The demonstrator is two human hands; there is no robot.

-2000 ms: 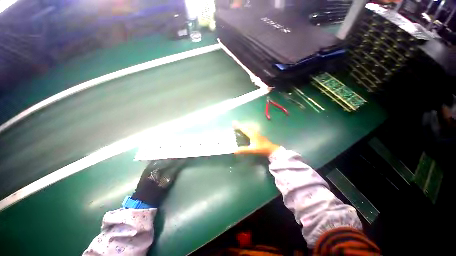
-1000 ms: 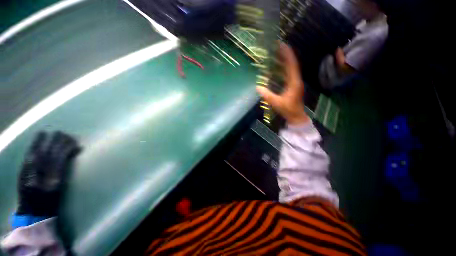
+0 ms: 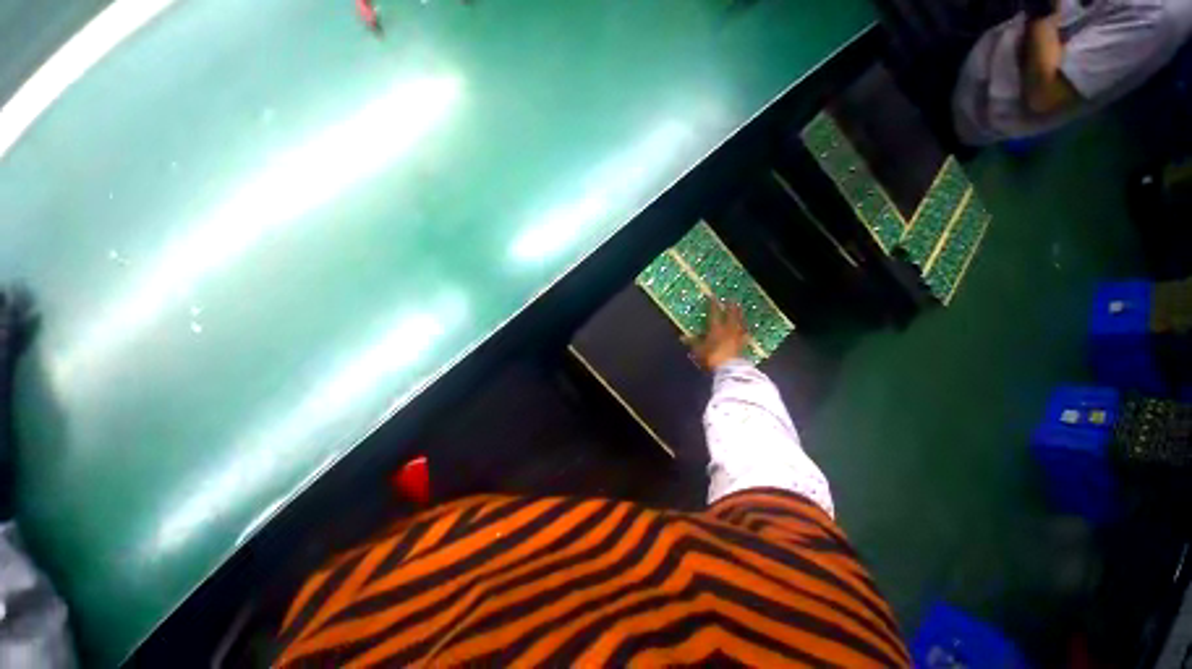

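Two green PCB panels (image 3: pixel 716 281) with yellowish edges lie side by side on a dark stack (image 3: pixel 634 350) low beside the bench. My right hand (image 3: pixel 719 336), bare, is at the near end of the panels, with its fingers over one and seeming to grip it. My left hand (image 3: pixel 16 379), in a black glove, is cut off by the left edge and blurred over the bench, so its fingers cannot be made out.
The glossy green bench (image 3: pixel 327 235) fills the left. More green panels (image 3: pixel 944 233) lie on a second dark stack to the right. A person's arm (image 3: pixel 1046 65) is at the top right. Blue bins (image 3: pixel 1080 444) stand on the floor. A red object (image 3: pixel 413 478) is under the bench edge.
The view has swung right and down. My right hand has carried a panel from above the bench down to the low dark stack. My left hand has slipped to the picture's edge.
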